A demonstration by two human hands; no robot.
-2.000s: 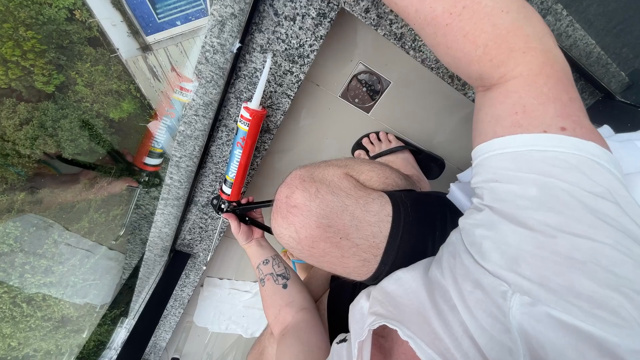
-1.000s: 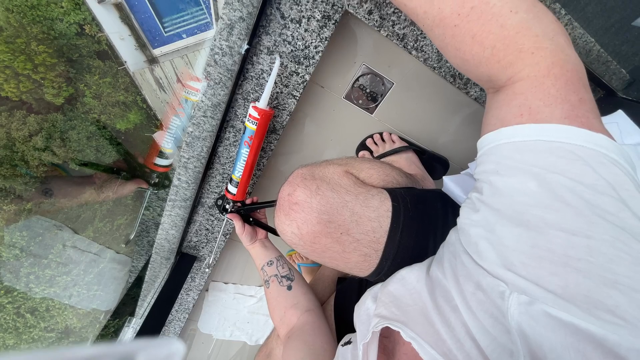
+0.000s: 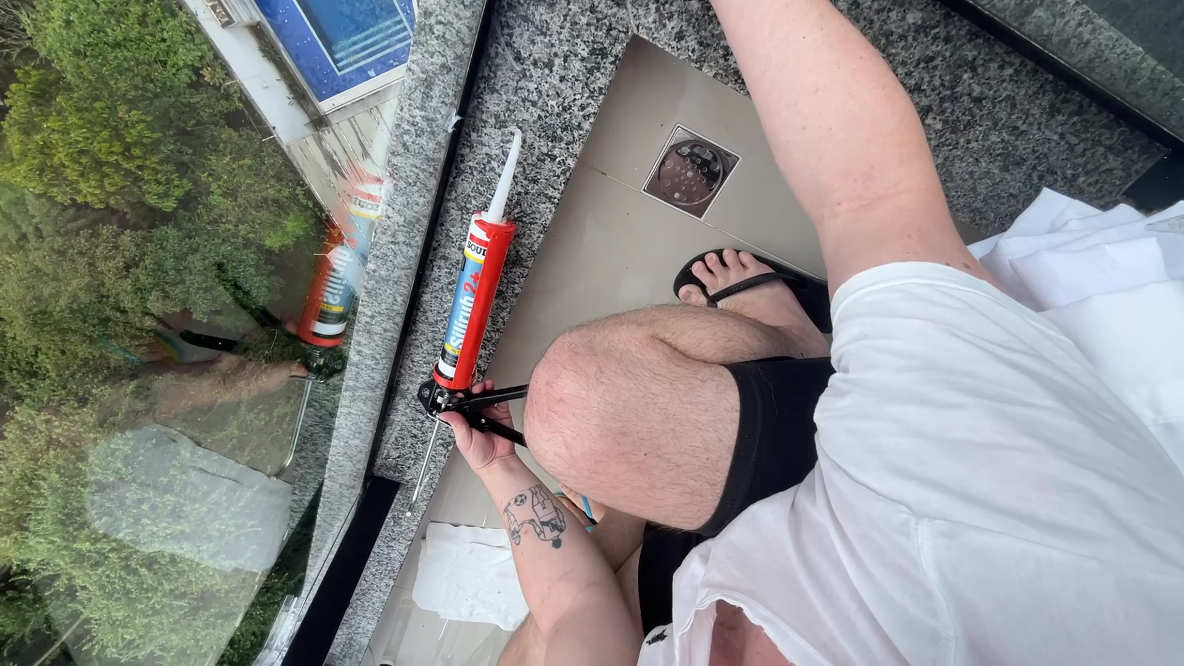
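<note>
My left hand [image 3: 481, 439] is closed around the black handle and trigger of a caulking gun [image 3: 481, 404], beside my bent knee. A red and blue silicone sealant cartridge [image 3: 474, 310] sits in it, with a long white nozzle [image 3: 504, 180] pointing up the frame over the granite ledge. The tip of the nozzle is bent. From the gun's rear the thin metal rod [image 3: 424, 467] sticks out. My right arm reaches past the top edge, so the right hand is out of frame.
A speckled granite sill [image 3: 546, 102] runs along a glass pane [image 3: 213, 277], which reflects the cartridge. A square metal floor drain [image 3: 691, 171] lies in the tiles. White paper or cloth [image 3: 470, 573] lies low on the floor; more white cloth [image 3: 1101, 296] is at right.
My right arm has stretched out further toward the top edge, and more white cloth shows beside it. The left hand keeps its hold on the caulking gun.
</note>
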